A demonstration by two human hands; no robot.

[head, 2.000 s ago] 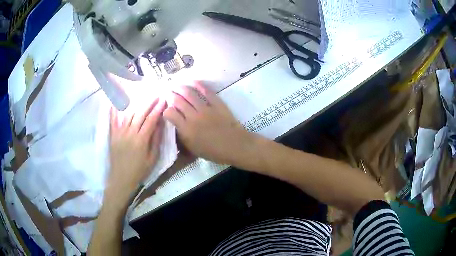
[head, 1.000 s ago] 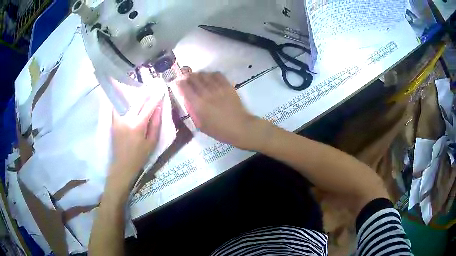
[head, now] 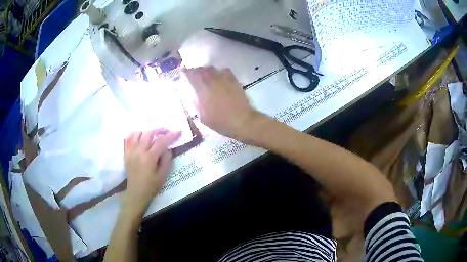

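Note:
White cut panels [head: 66, 158] with brown strips [head: 94, 200] spread over the left of the table, running up under the sewing machine head [head: 110, 56]. The needle area [head: 166, 65] is largely washed out by the lamp. My left hand [head: 146, 161] lies on the near part of the white cloth, fingers somewhat spread, palm down. A brown edge shows beside its fingertips. My right hand [head: 217, 97] is beside the needle area, fingers bent towards the machine. Its fingertips are partly hidden by glare, so I cannot tell whether they hold anything.
Black fabric shears [head: 279, 50] lie right of the machine, with thin metal tools [head: 292, 33] behind. A record sheet [head: 366, 36] is at the back right. A ruler tape [head: 307, 105] runs along the front edge. Brown and white bundles [head: 435, 158] hang at right.
My left hand has moved back towards the table's front edge. My right hand has moved from the cloth to the right side of the needle area. The glare over the cloth is wider.

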